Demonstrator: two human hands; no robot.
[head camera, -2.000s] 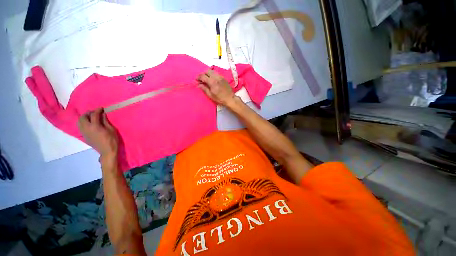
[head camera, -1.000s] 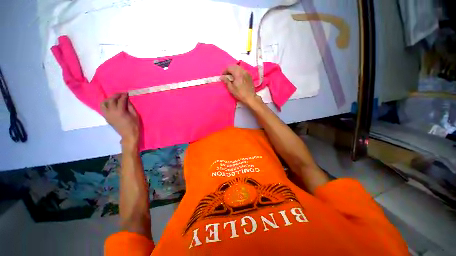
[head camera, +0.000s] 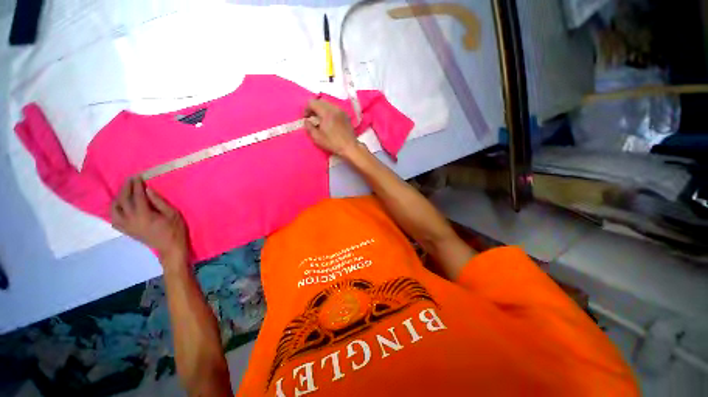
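A bright pink long-sleeved top (head camera: 233, 178) lies spread on white pattern paper (head camera: 70, 225), its dark neck label at the top. A whitish tape measure (head camera: 229, 145) runs straight across its chest, slightly slanted. My left hand (head camera: 151, 217) holds the tape's left end between fingers and thumb near the top's left side. My right hand (head camera: 332, 128) pinches the tape near the right armhole. The rest of the tape loops up past the right sleeve. A yellow pen with dark ends (head camera: 328, 50) lies on the paper above the top.
A tan French curve (head camera: 458, 17) and a clear pinkish ruler (head camera: 454, 74) lie at the table's right. A dark shiny post (head camera: 514, 108) stands beyond them. A black object (head camera: 25, 22) is at the far left corner. Floral cloth (head camera: 225, 298) hangs below the near edge.
The camera view has shifted and tilted, moving the whole scene in the picture. Both hands keep the tape stretched across the top; no clear change in their hold.
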